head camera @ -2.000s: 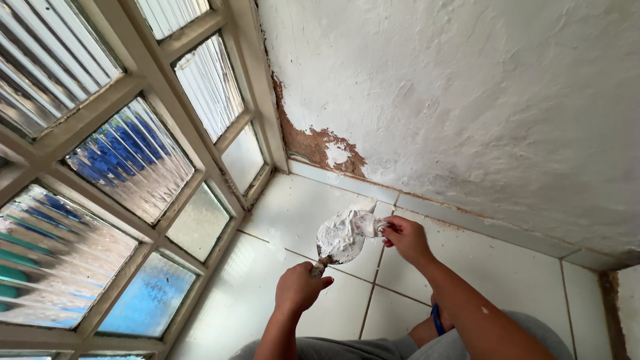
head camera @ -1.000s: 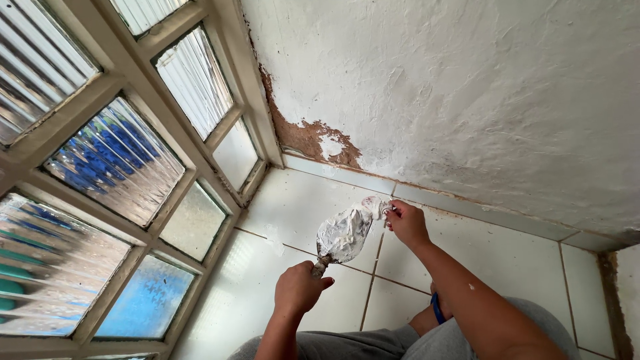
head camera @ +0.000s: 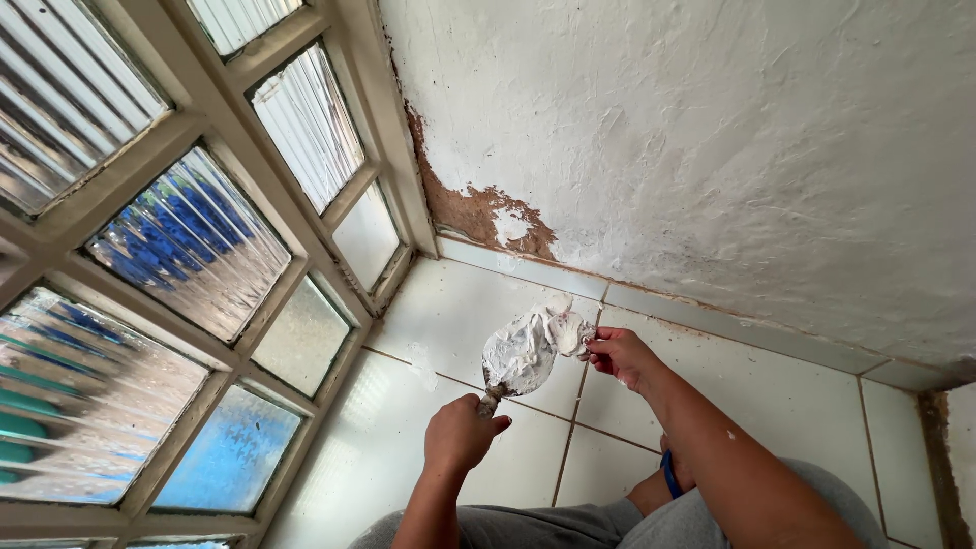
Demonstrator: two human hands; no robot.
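My left hand [head camera: 462, 433] grips the handle of a trowel [head camera: 520, 358], whose rounded blade is coated with white filler paste. At the blade's upper right, my right hand [head camera: 621, 357] pinches a small tool smeared with the same paste [head camera: 570, 329]; the paste hides its shape, and it seems to touch the blade or the paste on it. Beyond both hands, the white plastered wall [head camera: 686, 152] has a bare brown patch [head camera: 469, 213] low in its corner, with a white blotch of paste [head camera: 511, 226] inside it.
A metal-framed door or window with ribbed glass panes [head camera: 194, 236] rises on the left, meeting the wall at the corner. Pale floor tiles [head camera: 732, 396] lie below, with a tile skirting [head camera: 686, 309] along the wall. My bent knees in grey cloth are close under my arms.
My right hand and its small tool have shifted slightly over the paste at the blade's edge. My left hand keeps hold of the trowel. The wall patch looks the same.
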